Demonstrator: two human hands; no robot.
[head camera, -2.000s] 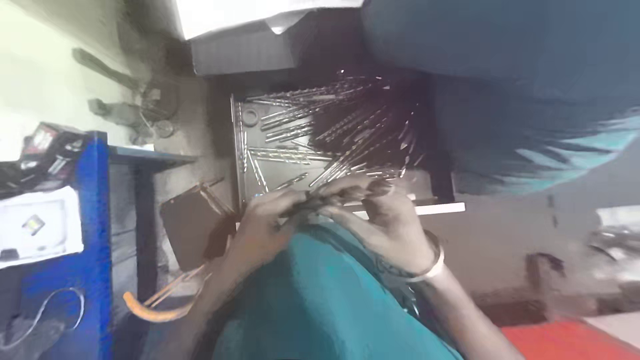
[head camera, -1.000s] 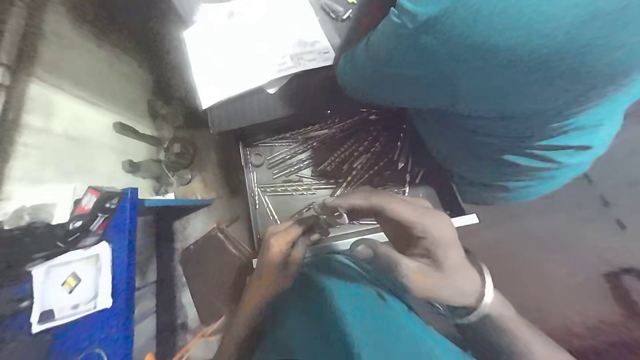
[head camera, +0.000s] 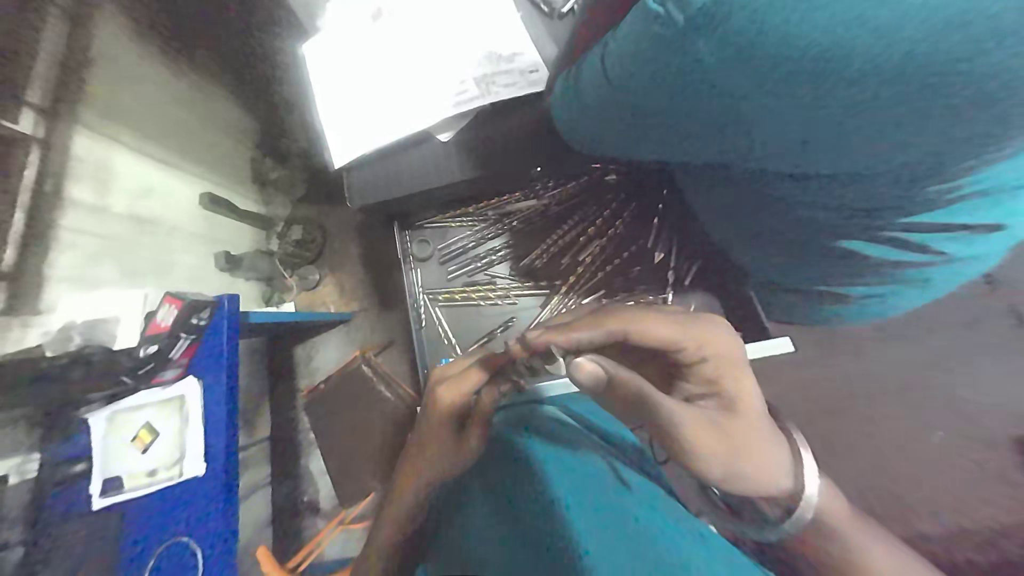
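My left hand (head camera: 460, 408) holds a small dark metal piece (head camera: 524, 364) between its fingertips, in front of the open drawer (head camera: 408, 304). My right hand (head camera: 688, 392), with a metal bangle (head camera: 808, 480) at the wrist, is at the piece's right end, its thumb and forefinger apart around a small pale tip; whether they touch it is unclear. Many twist drill bits (head camera: 592, 232) lie in the drawer beyond both hands, beside a small ring (head camera: 422, 248). The hands hide part of the drawer's near edge.
White papers (head camera: 424, 72) lie on the surface above the drawer. A person in teal clothing (head camera: 760, 104) is close at the upper right. At left are a blue panel (head camera: 220, 416), a brown board (head camera: 360, 432) and an orange frame (head camera: 320, 536).
My right thumb and fingers have spread from their closer hold two seconds ago. My left hand stays on the small piece. The view has shifted, showing more of the papers and the person.
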